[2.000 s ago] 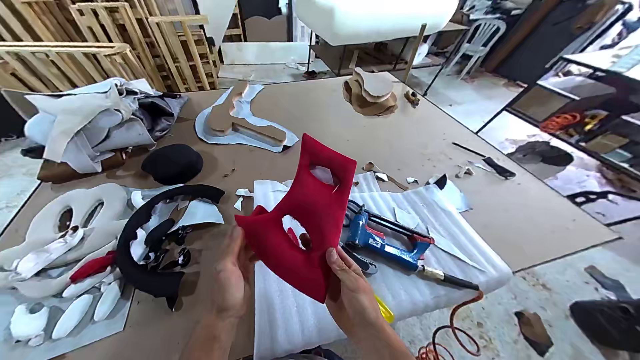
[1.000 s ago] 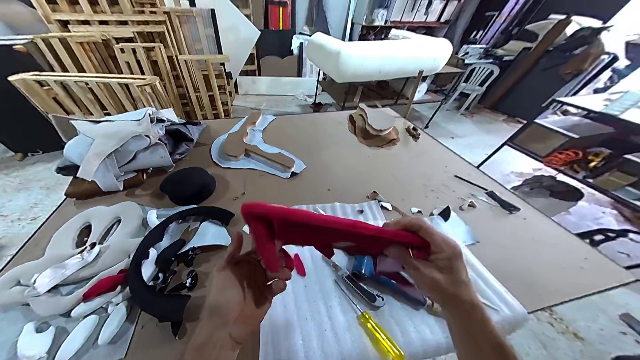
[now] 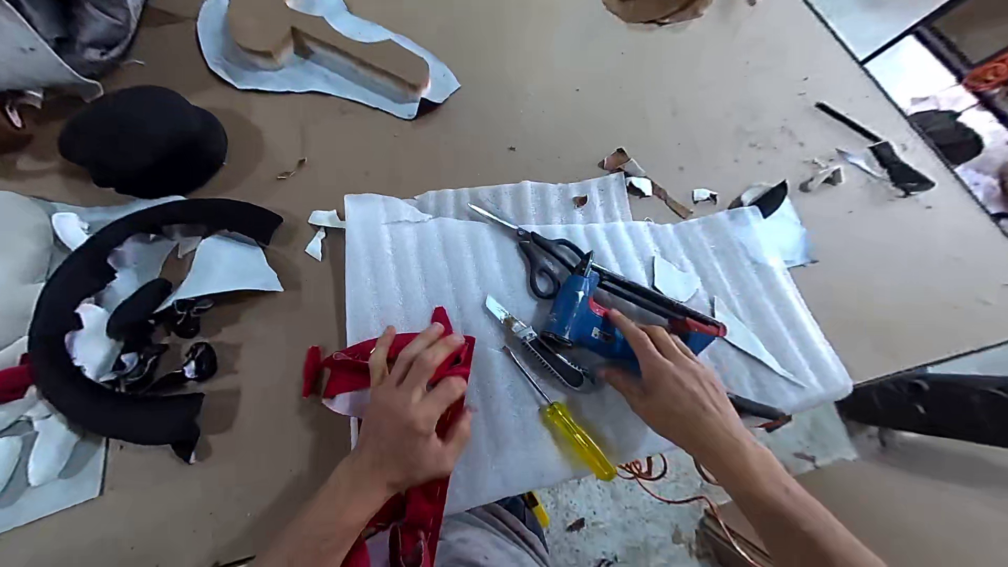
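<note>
My left hand (image 3: 413,409) lies over the red fabric piece (image 3: 425,512), pressing it on the white foam sheet (image 3: 488,465) at the table's near edge. My right hand (image 3: 669,378) touches the handle of a blue pneumatic stapler (image 3: 579,315); whether its fingers close round the handle is hard to tell. Black-handled scissors (image 3: 543,252) lie beyond the stapler. Between the hands are a utility knife (image 3: 543,346) with its blade out and a screwdriver with a yellow handle (image 3: 579,441). A small red piece (image 3: 312,372) sits left of the fabric.
At left are a black curved padded piece (image 3: 55,339), a black rounded pad (image 3: 146,142) and small black parts. A brown foam shape (image 3: 362,59) rests on white material at the back. A black-handled tool (image 3: 902,169) and scraps lie at right. An orange hose (image 3: 701,500) hangs below the edge.
The red piece, held up in both hands before, is now down on the foam sheet under my left hand. My right hand has let go of it and moved to the stapler. The view has tilted down.
</note>
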